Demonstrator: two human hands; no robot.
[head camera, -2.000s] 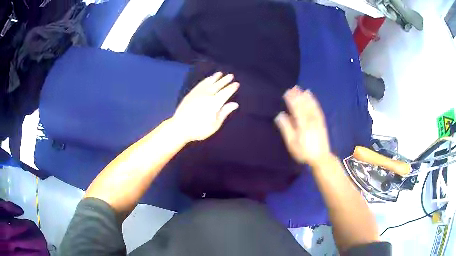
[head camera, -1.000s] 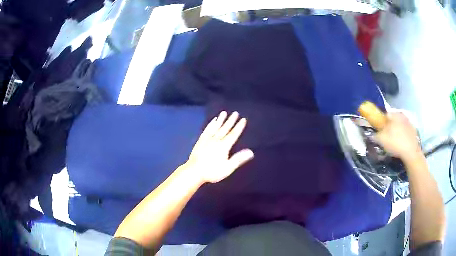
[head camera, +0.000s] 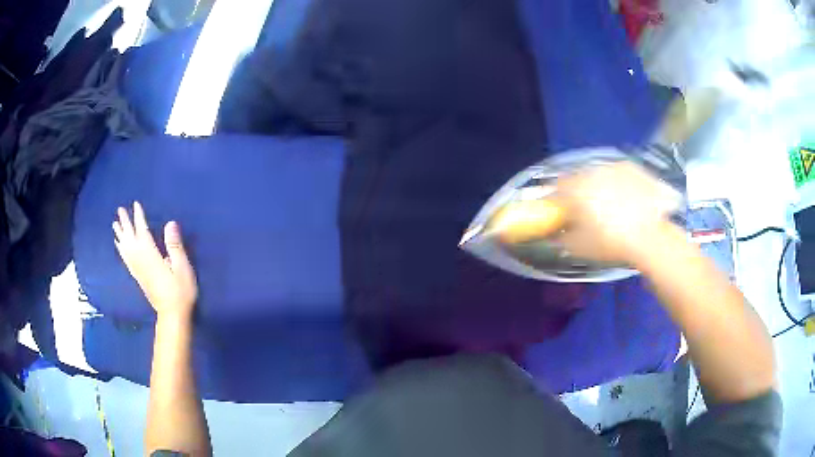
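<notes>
The dark plum garment (head camera: 420, 214) lies flat over the blue padded arm (head camera: 259, 223) and down toward my body. My right hand (head camera: 608, 214) is closed around the orange handle of the steam iron (head camera: 536, 261). The silver iron is over the right part of the garment, its tip pointing left; blur hides whether it touches the cloth. My left hand (head camera: 161, 272) is on the left part of the blue padded arm, fingers apart and holding nothing, clear of the garment.
The blue table cover (head camera: 581, 80) spreads beneath. A crumpled dark garment pile (head camera: 67, 134) is at the left. A white strip (head camera: 214, 67) crosses the upper left. The iron rest (head camera: 712, 236), cables and a green-yellow label (head camera: 805, 162) are at the right.
My right hand has taken hold of the iron and brought it from the right edge leftward over the garment. My left hand has moved off the garment to the left.
</notes>
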